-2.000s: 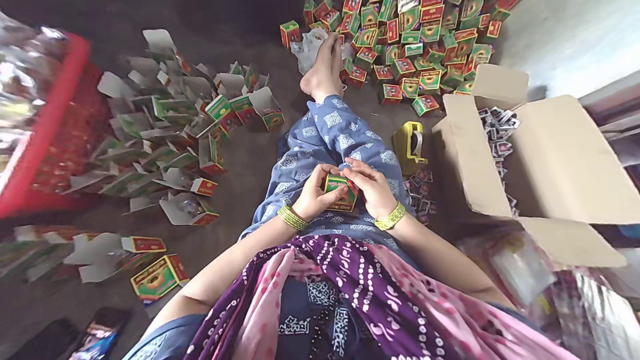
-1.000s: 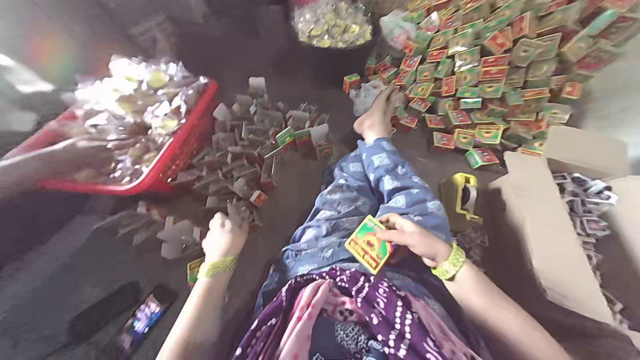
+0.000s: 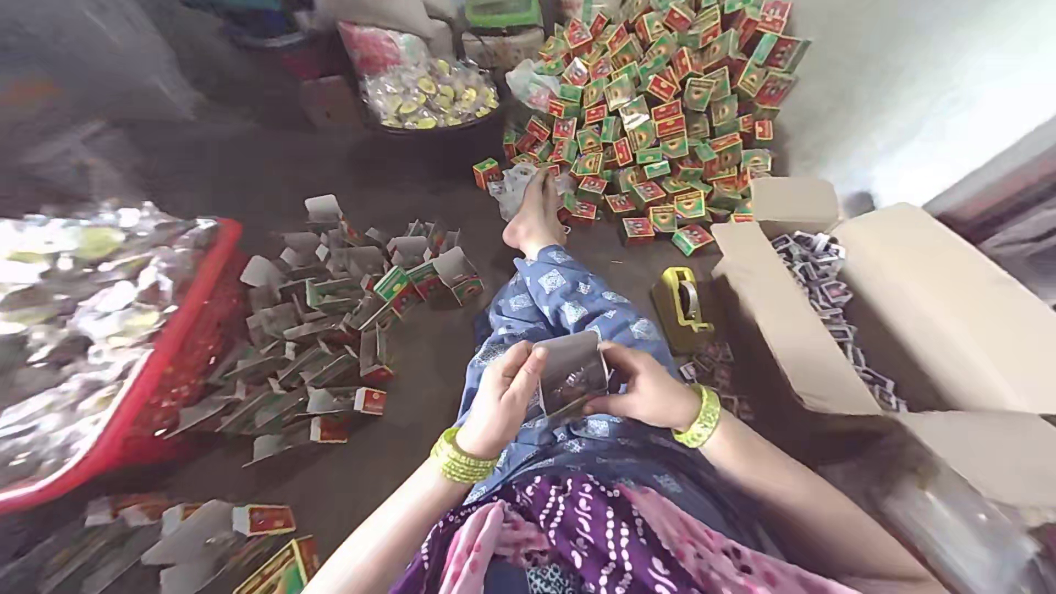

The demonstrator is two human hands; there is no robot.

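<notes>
Over my lap, both hands hold one small cardboard box (image 3: 571,367) with its grey inner flap raised. My left hand (image 3: 505,396) grips its left side, the thumb near the flap's edge. My right hand (image 3: 648,386) pinches the right side. Something shiny shows in the box's opening, too blurred to name. Many opened small boxes (image 3: 330,289) lie on the floor to the left. Beyond my foot is a heap of closed green and red boxes (image 3: 660,124). A yellow tape dispenser (image 3: 683,309) stands right of my legs.
At the left is a red plastic basket (image 3: 177,338) of clear-wrapped items. A dark tub (image 3: 445,140) holds more wrapped pieces at the back. To the right stands an open carton (image 3: 767,330) with small packets inside. More small boxes (image 3: 268,520) lie at the lower left.
A second ago my left hand was at the opened boxes on the left and my right held a green and yellow box; now both hands hold an open box over my lap. The view has shifted.
</notes>
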